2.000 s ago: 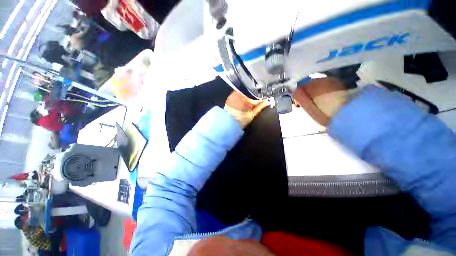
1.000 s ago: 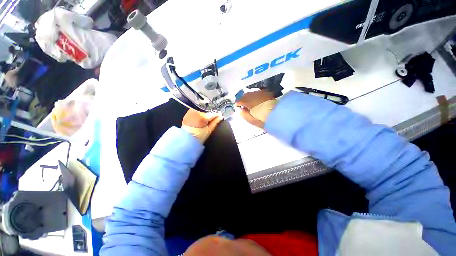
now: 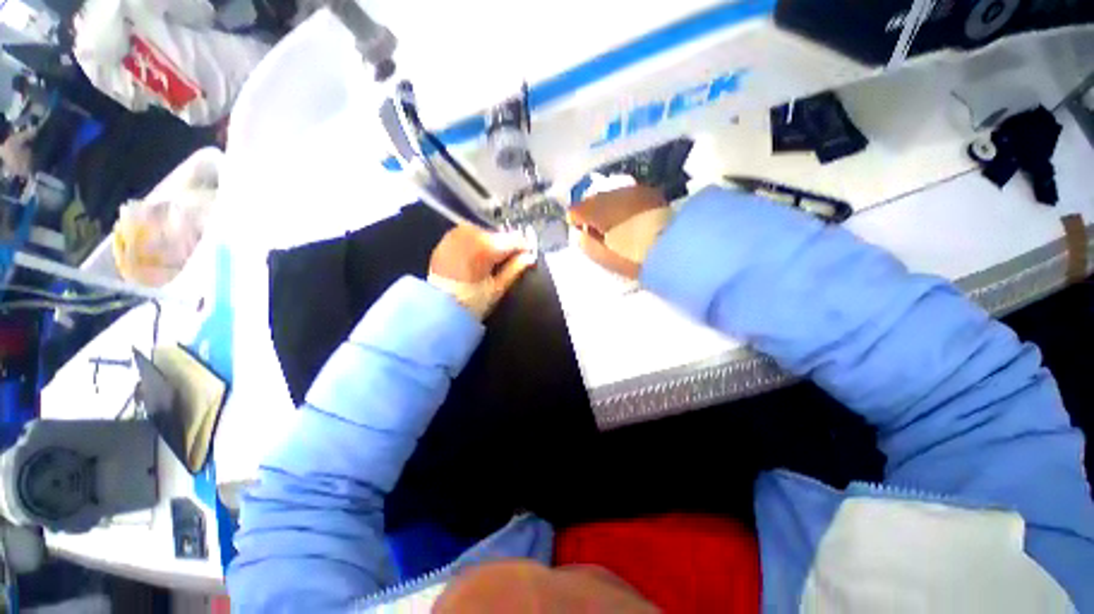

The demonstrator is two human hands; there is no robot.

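A black fabric piece [image 3: 504, 360] lies on the white machine table and hangs over its front edge. My left hand [image 3: 478, 266] rests on the fabric just left of the needle area, fingertips together at its edge. My right hand [image 3: 618, 228] is just right of the needle area, fingers bent; whether it holds anything is hidden. The presser foot and needle area [image 3: 528, 216] of the white sewing machine [image 3: 672, 114] is between my hands, brightly lit. What lies under the needle is too small and overexposed to tell.
Black labels [image 3: 818, 127] and thread snips [image 3: 788, 198] lie right of the machine. A black scrap bundle [image 3: 1026, 150] with a round pale item is farther right. A measuring scale [image 3: 696, 381] runs along the front edge. An open notebook [image 3: 182, 405] and another machine [image 3: 82, 470] are at left.
The view has swung right since two seconds ago and tipped slightly since one second ago. Both hands stay beside the needle, with little visible movement.
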